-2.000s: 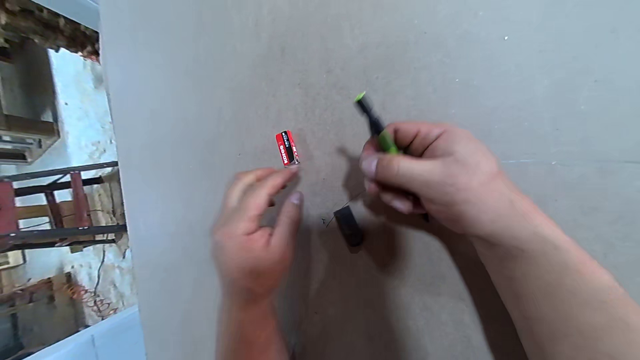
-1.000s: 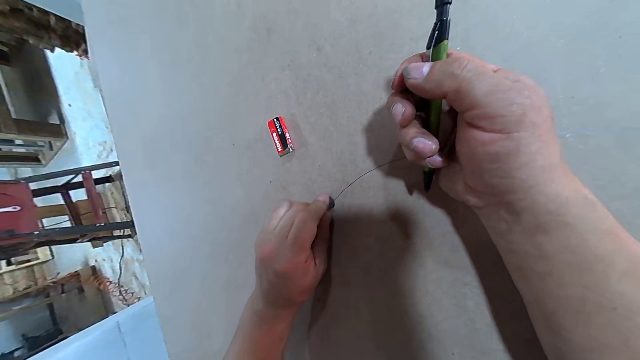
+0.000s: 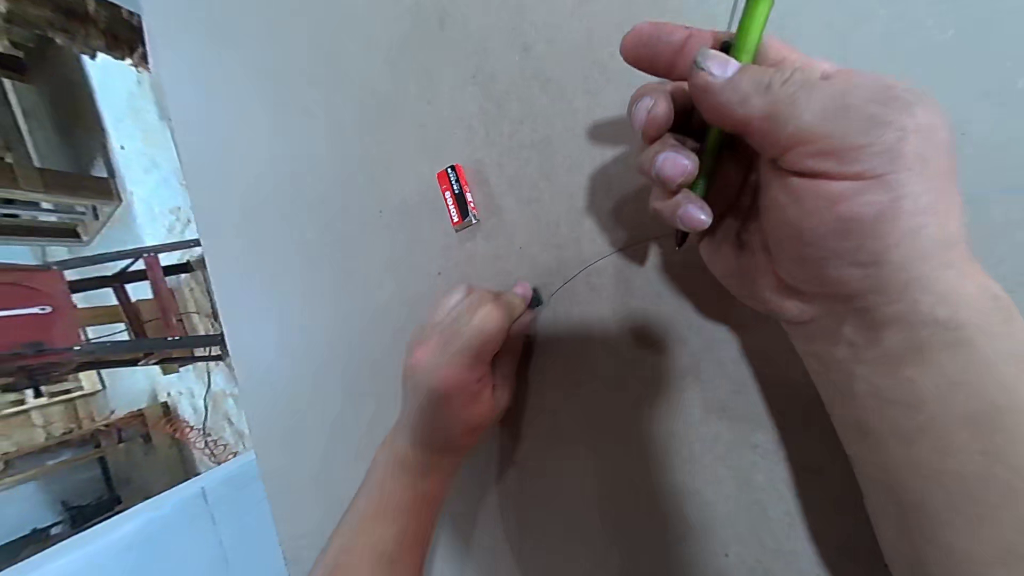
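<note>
My right hand (image 3: 808,168), at the upper right, holds a green and black pen or mechanical pencil (image 3: 750,32) between thumb and fingers. A dark tip shows below the little finger. My left hand (image 3: 460,360), slightly blurred, is closed on a small dark object (image 3: 535,298), mostly hidden by the fingers. A thin curved line (image 3: 596,260), whether drawn or a thread I cannot tell, runs from near that object to below my right fingers. Above my left hand lies a red, black and white eraser (image 3: 456,198) in a printed sleeve, touched by neither hand.
A large grey-beige board or tabletop (image 3: 320,200) lies beneath both hands. Past its left edge are a red and dark metal frame (image 3: 152,300), wooden shelving (image 3: 56,184) and a coiled orange cord (image 3: 196,436). A pale blue-white panel (image 3: 160,528) is at the lower left.
Two seconds ago the dark block lay on the surface and my left hand was apart from it; now that hand holds it. The pen has stayed in my right hand, but its tilt has changed.
</note>
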